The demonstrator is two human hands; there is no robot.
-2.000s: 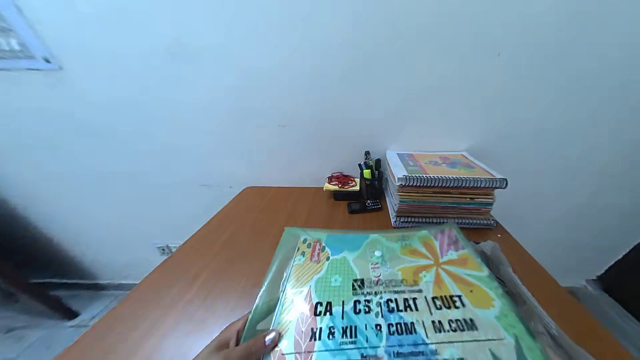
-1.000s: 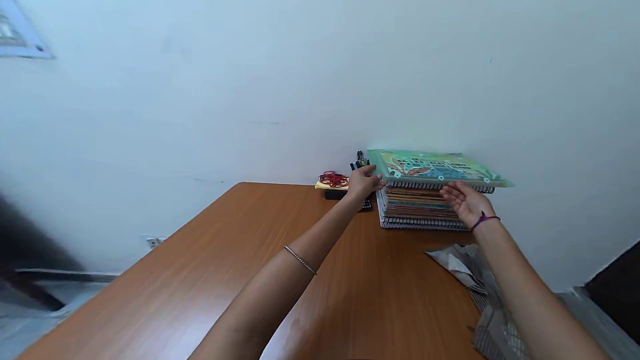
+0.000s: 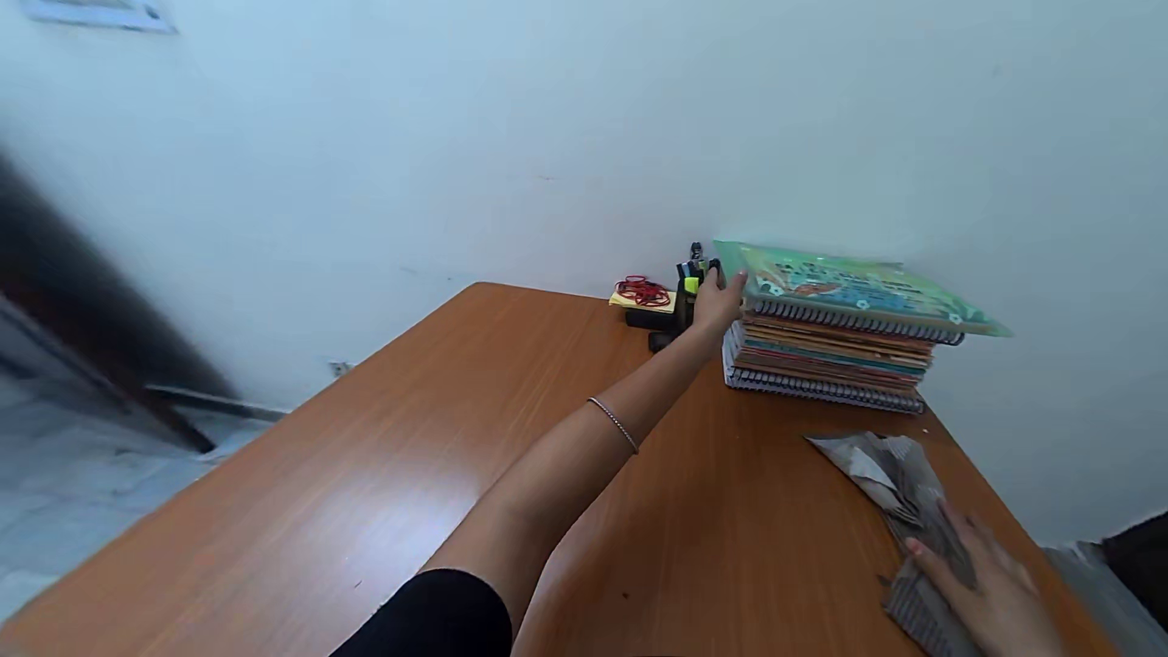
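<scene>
My left hand point(image 3: 719, 299) reaches to the back of the table, at the black pen holder point(image 3: 684, 308) and just left of the stack. Its fingertips are around something dark there, too small to tell apart from the pens. The green printed plastic folder point(image 3: 849, 285) lies on top of the stack of spiral-bound books and papers point(image 3: 835, 356), its corners jutting out past them. At the lower right, my right hand point(image 3: 990, 584) touches crumpled newspaper point(image 3: 912, 493), slightly blurred; whether its fingers grip the paper does not show.
A red cord bundle point(image 3: 642, 291) rests on yellow paper over a black box point(image 3: 650, 318), left of the pens. The wooden table point(image 3: 438, 438) meets the wall behind. A dark bag-like thing point(image 3: 1136, 566) is at the right edge, below table height.
The green folder, held over the near table two seconds ago, now lies on the stack. My left hand has let go of it, and my right hand has moved down from the stack to the newspaper.
</scene>
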